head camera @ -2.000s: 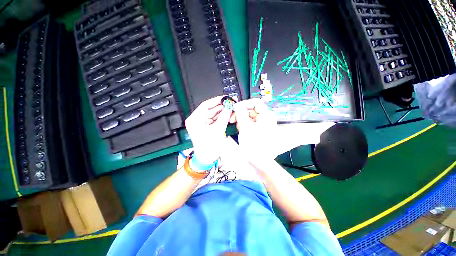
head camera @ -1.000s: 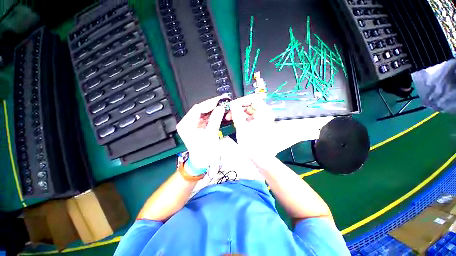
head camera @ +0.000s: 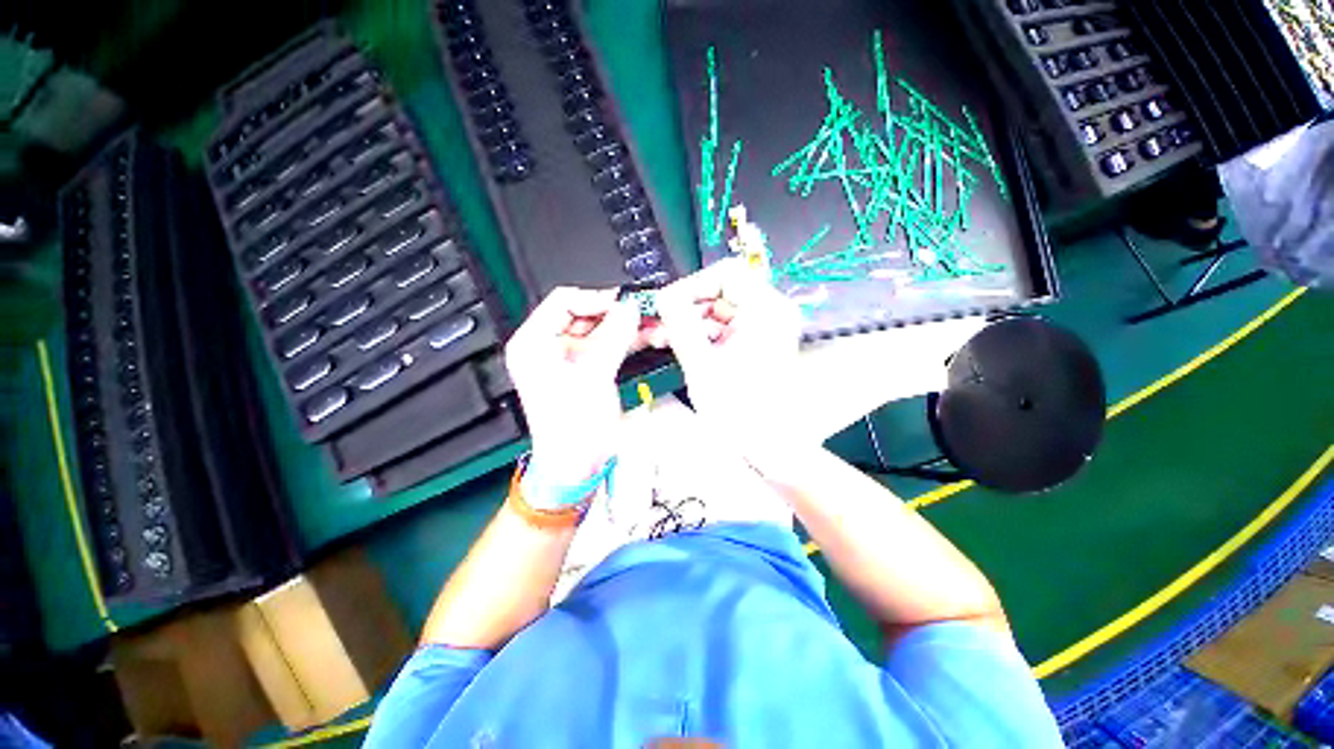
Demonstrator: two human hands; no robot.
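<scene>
My left hand (head camera: 568,384) and my right hand (head camera: 732,344) meet at the bench edge, strongly overexposed. Between their fingertips is a small black housing (head camera: 645,302) with a greenish piece at it; the fingers hide most of it. My left fingers grip the housing. My right fingertips are closed at its right side; whether they hold a separate part cannot be told. A small white and yellow circuit board (head camera: 748,234) lies just above my right hand, at the left of the flat tray (head camera: 1042,271). Loose green sticks (head camera: 890,168) lie in that tray.
A pocketed tray (head camera: 534,220) with two rows of housings lies ahead of my hands. Stacked trays (head camera: 366,249) stand left. A right-side tray stack (head camera: 1097,88) is beside the flat tray. A round black stool (head camera: 1021,404) stands right, cardboard boxes (head camera: 300,651) lower left. A person's sleeve (head camera: 1287,205) shows far right.
The view has shifted slightly, so the flat tray sits further left and up. My hands stay together at the housing, which now shows less between the fingers.
</scene>
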